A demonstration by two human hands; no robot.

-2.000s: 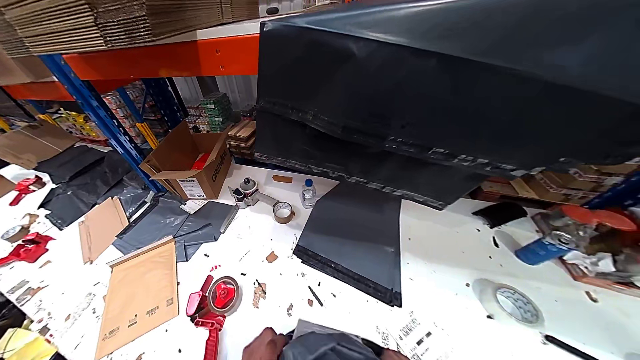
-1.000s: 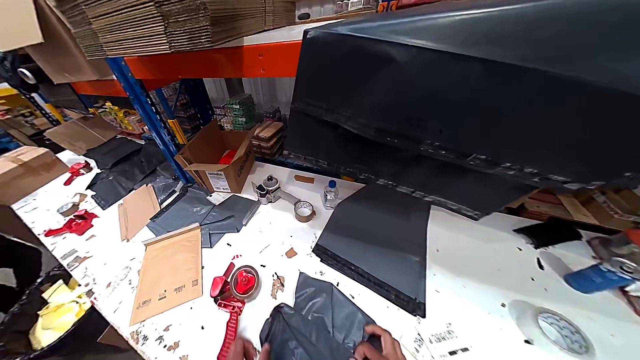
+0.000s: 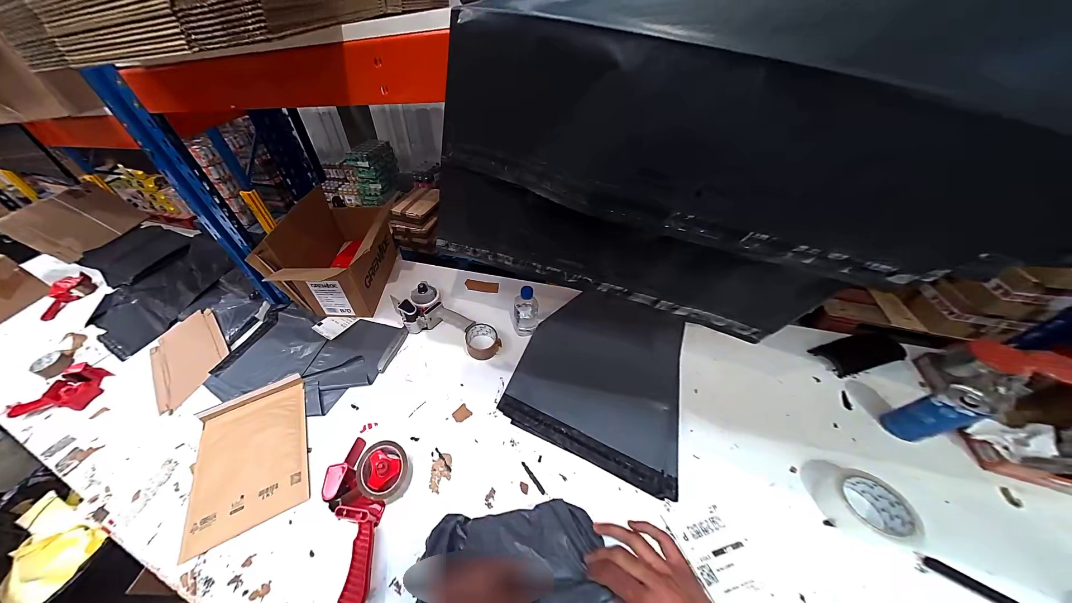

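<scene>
A crumpled dark grey plastic mailing bag lies at the bottom centre of the white table. My right hand rests on its right edge, fingers spread. My left hand is over the bag's lower left, blurred, so its fingers cannot be made out. A printed paper sheet lies just right of my right hand. To the left is a red tape dispenser with a roll of tape. Behind the bag lies a flat dark grey mailing bag.
A padded brown envelope, metal tape dispenser, brown tape roll, water bottle and open cardboard box stand or lie to the left and behind. Large black sheeting hangs ahead. On the right are a clear tape roll, blue can and black pen.
The crumpled bag, spread wider a second ago, is now more bunched together. My right hand has moved up onto its right side.
</scene>
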